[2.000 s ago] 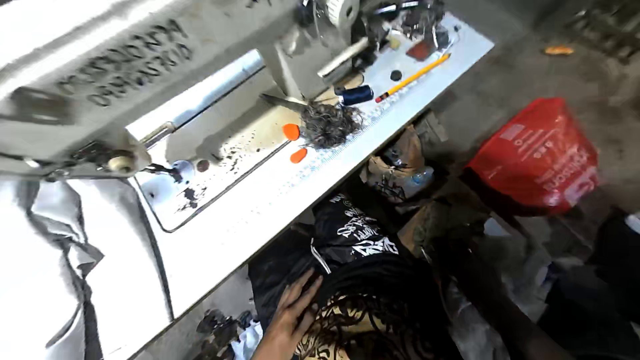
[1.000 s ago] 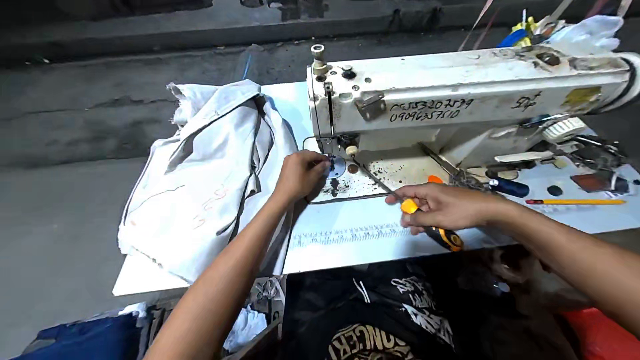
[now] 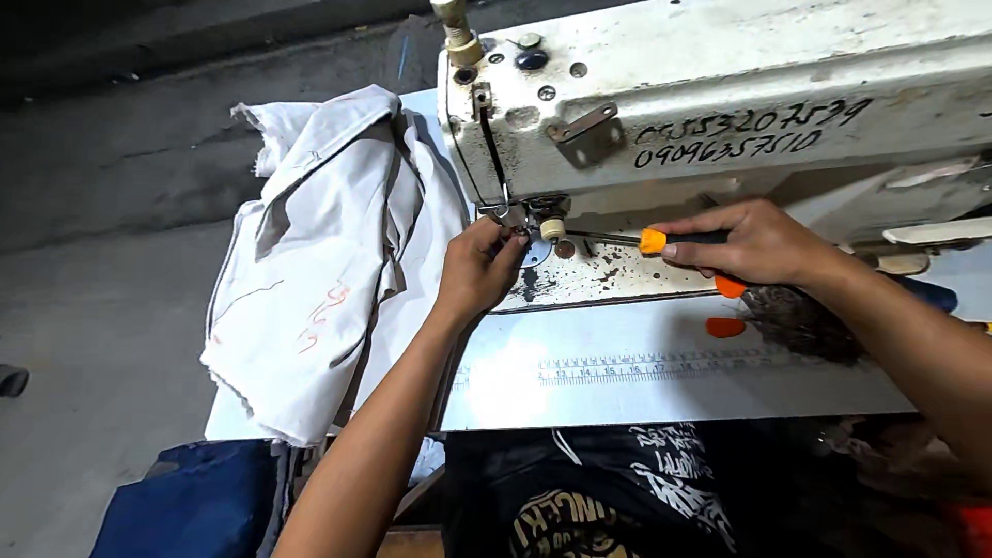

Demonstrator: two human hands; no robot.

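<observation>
A white industrial sewing machine (image 3: pixel 697 85) stands on a pale table, with handwriting on its arm. My left hand (image 3: pixel 480 267) has its fingertips pinched at the needle and presser foot area, above the round needle plate (image 3: pixel 536 253); whether a small part is between them cannot be told. In my right hand (image 3: pixel 748 244) is a screwdriver (image 3: pixel 652 241) with a black and yellow-orange handle. Its shaft points left, its tip beside the presser foot area, partly hidden by a cream round knob (image 3: pixel 552 229). Light grey cloth (image 3: pixel 325 256) lies left of the machine.
Two orange pieces (image 3: pixel 725 327) and a dark fuzzy clump (image 3: pixel 802 322) lie below my right forearm. A measuring scale (image 3: pixel 612 370) runs along the table's front part. A dark blue spool (image 3: pixel 922 293) is at the right. Folded navy cloth (image 3: pixel 190 500) sits low at the left.
My right hand has moved the screwdriver left, closer to the needle area. My left hand stays there. Two seconds ago one hand rested on the lap. The view has swung and come closer.
</observation>
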